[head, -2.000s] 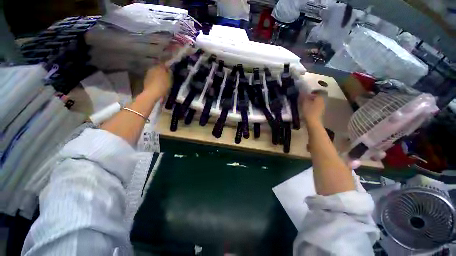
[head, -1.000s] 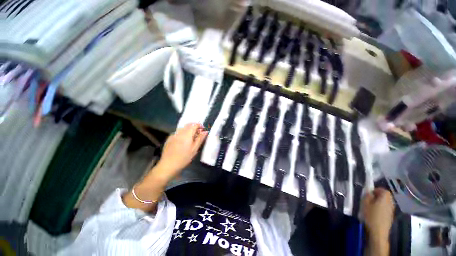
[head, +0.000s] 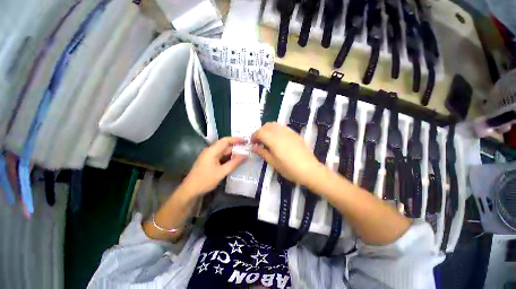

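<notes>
A long white label sheet (head: 245,180) with small faint print hangs between my hands, left of the foam tray. My left hand (head: 212,166) pinches its left edge. My right hand (head: 286,149) is on the sheet's right side with fingertips close together; whether they hold a label cannot be told. Black smartwatches (head: 349,125) on long straps lie side by side in a white foam tray (head: 270,197). My right forearm crosses over the tray and hides part of it. No white labels can be made out on the watch faces.
A second foam tray of watches (head: 351,39) lies on the wooden board (head: 322,71) behind. A larger printed label sheet (head: 235,61) and a folded foam sleeve (head: 148,96) are at left. Stacked foam trays (head: 68,90) stand far left. A grey fan (head: 505,197) and dark phone (head: 459,96) are right.
My right hand has moved from the tray's right end across to the label sheet beside my left hand. The view has shifted, so the watch tray sits further right.
</notes>
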